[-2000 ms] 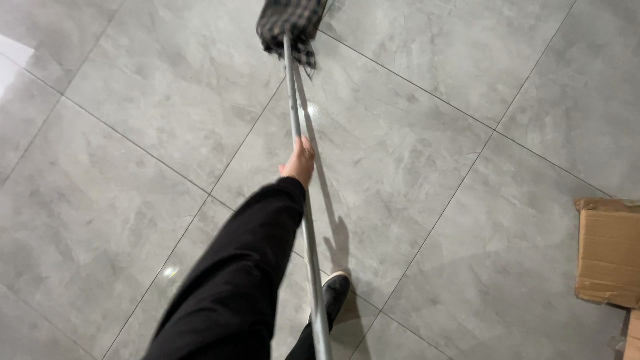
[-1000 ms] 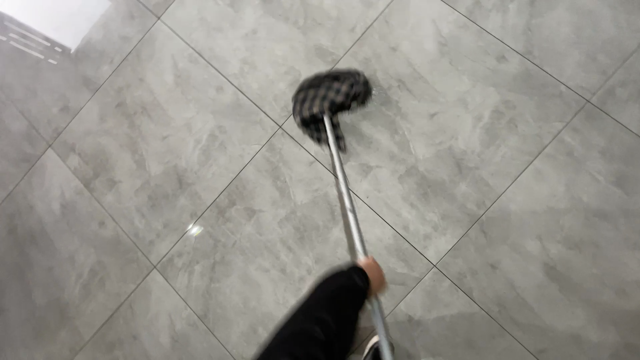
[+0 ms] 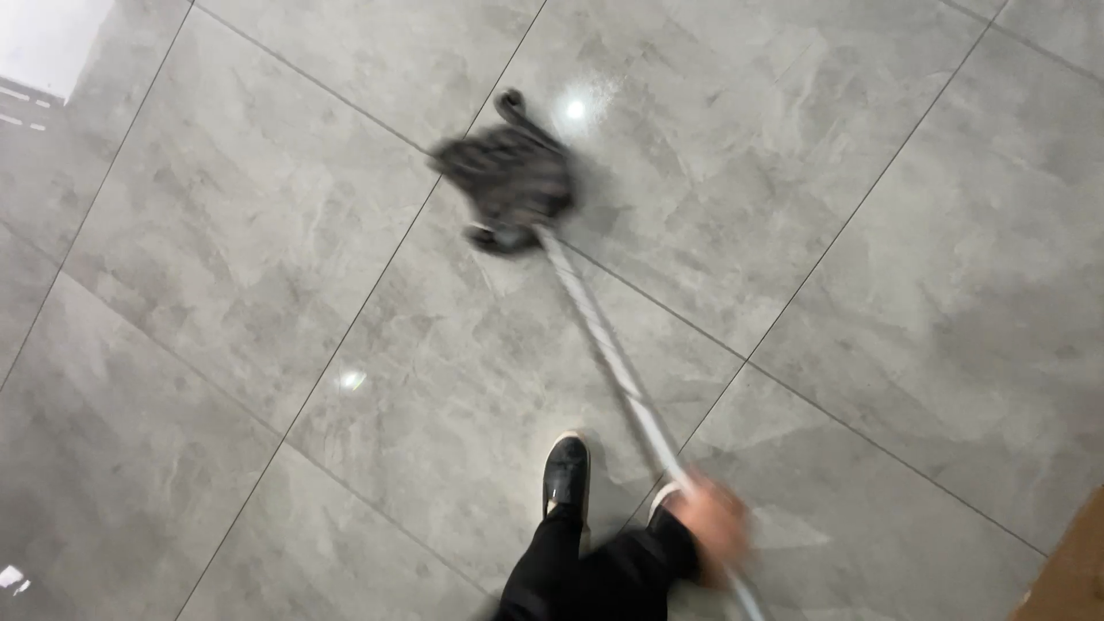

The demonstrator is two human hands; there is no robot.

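My left hand (image 3: 711, 528), blurred by motion and in a black sleeve, is closed around the light metal pole of a mop (image 3: 617, 354). The pole slants up and left from the bottom edge to a dark cloth mop head (image 3: 513, 177), which lies on the grey tiled floor (image 3: 414, 362). Dark loose ends stick out from the mop head at its top and lower left. The pole's upper end runs out of the picture at the bottom. My right hand is outside the frame.
A black shoe with a pale rim (image 3: 567, 474) stands left of the pole; another shoe (image 3: 664, 498) is partly hidden by my hand and sleeve. A brown surface (image 3: 1069, 569) fills the bottom right corner. Bright reflections lie on the glossy tiles.
The mop head has changed its angle, and its loose ends are now spread out. My left hand stays around the pole. The view has shifted, with both shoes now showing.
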